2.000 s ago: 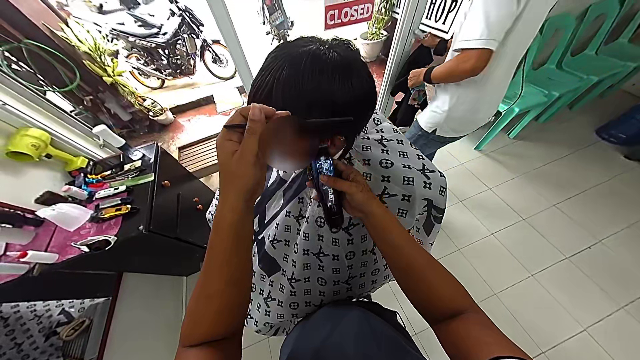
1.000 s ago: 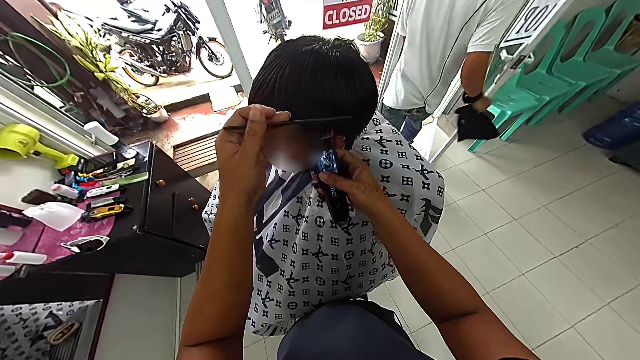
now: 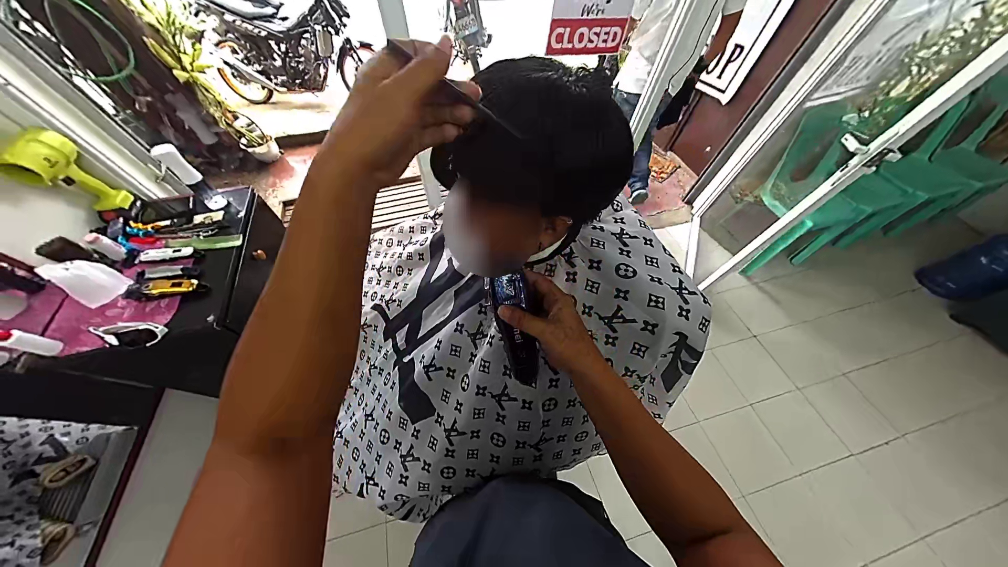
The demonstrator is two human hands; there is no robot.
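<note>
A seated person with short black hair (image 3: 551,134) wears a white barber's cape (image 3: 488,394) with a dark pattern. Raised at the front of the hair, my left hand (image 3: 402,110) grips a dark comb (image 3: 472,102), slightly blurred, that slants down across the hair. My right hand (image 3: 555,323) is closed around a black hair clipper (image 3: 516,331) with a blue, shiny upper part. The clipper is upright in front of the cape, just below the person's chin; its blades are hard to make out.
On the left, a black counter (image 3: 236,268) bears several trimmers (image 3: 169,273), brushes and white sunglasses (image 3: 130,335). A yellow-green blower (image 3: 63,165) is behind them. Green plastic chairs (image 3: 874,189) stand at the right beyond a glass door (image 3: 835,157). Another person's legs (image 3: 642,142) show in the doorway.
My left hand has risen with the comb, which was level across the front hair and now slants. My right hand and clipper have moved lower, away from the ear. The glass door now shows at the right.
</note>
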